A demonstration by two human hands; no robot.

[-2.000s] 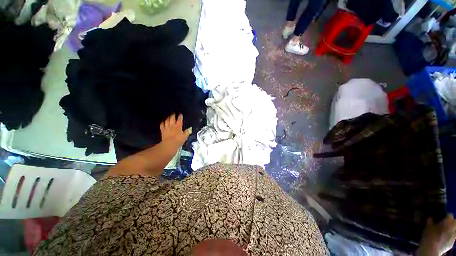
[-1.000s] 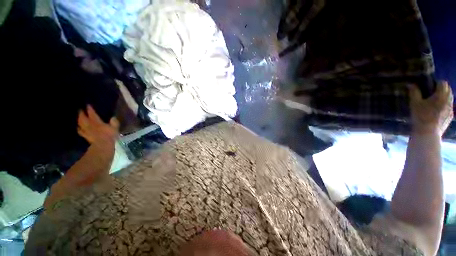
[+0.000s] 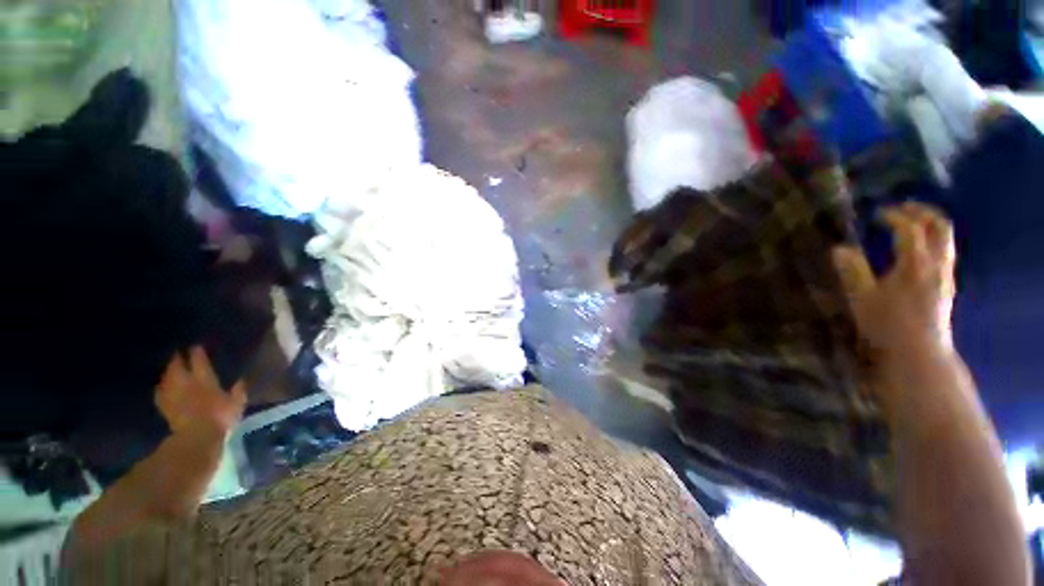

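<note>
A heap of black cloth (image 3: 92,275) lies on the pale table at the left. My left hand (image 3: 197,395) rests at the heap's near right edge, fingers spread; whether it holds any cloth is unclear. A brown-dark plaid cloth (image 3: 756,343) hangs draped at the right, its support hidden. My right hand (image 3: 904,269) is over the plaid cloth's right edge, fingers spread apart and blurred, with nothing visible in it.
White cloth (image 3: 424,298) is bunched beside the table in front of me, with more white cloth (image 3: 303,103) behind. A white rounded item (image 3: 687,137), a blue crate (image 3: 836,103) and a red stool (image 3: 607,17) are farther off. Shiny plastic (image 3: 578,321) lies on the grey floor.
The view swung right, then partly back up. My right hand gripped the plaid cloth's edge a second ago; its fingers are now spread. My left hand stays at the black heap.
</note>
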